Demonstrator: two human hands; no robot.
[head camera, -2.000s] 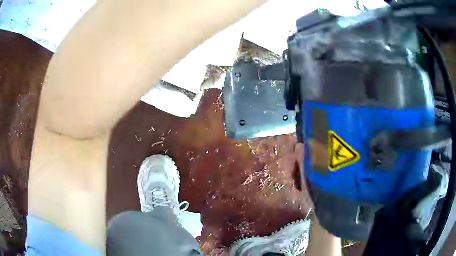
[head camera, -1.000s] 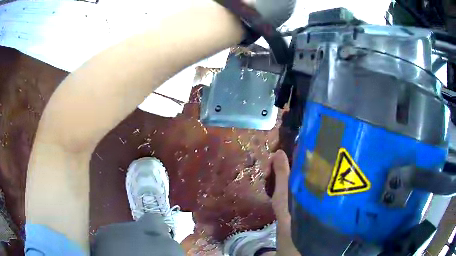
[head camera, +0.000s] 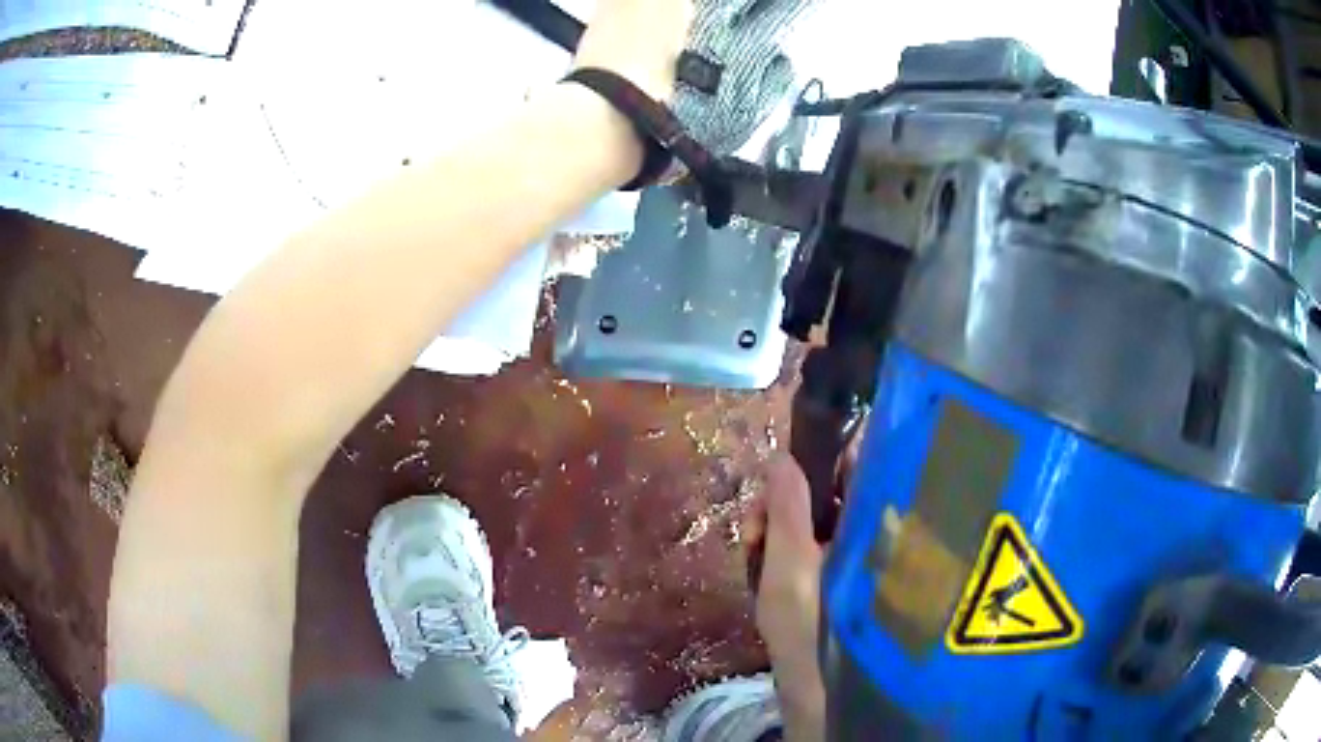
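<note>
The cutting machine (head camera: 1072, 435), with a blue and grey motor body and a yellow warning triangle, fills the right side. Its grey base plate (head camera: 674, 312) lies at the edge of the white marker paper (head camera: 362, 109). My left hand (head camera: 746, 73) wears a metal mesh glove with a brown wrist strap. It is over the paper beside the machine's stand, partly cut off by the top edge; its fingers are unclear. My bare right hand (head camera: 790, 558) is around the dark machine handle (head camera: 833, 420), partly hidden by the motor.
Reddish-brown table surface (head camera: 580, 478) with lint shows below the base plate. A brown layered fabric edge (head camera: 116, 41) shows at top left. A white shoe (head camera: 432, 580) and a second shoe (head camera: 724, 713) are at the bottom. A black cord (head camera: 1217, 58) runs at top right.
The base plate has shifted slightly left in view and the motor body looks larger. My gloved left hand has come into view at the top. More of my right hand shows beside the handle.
</note>
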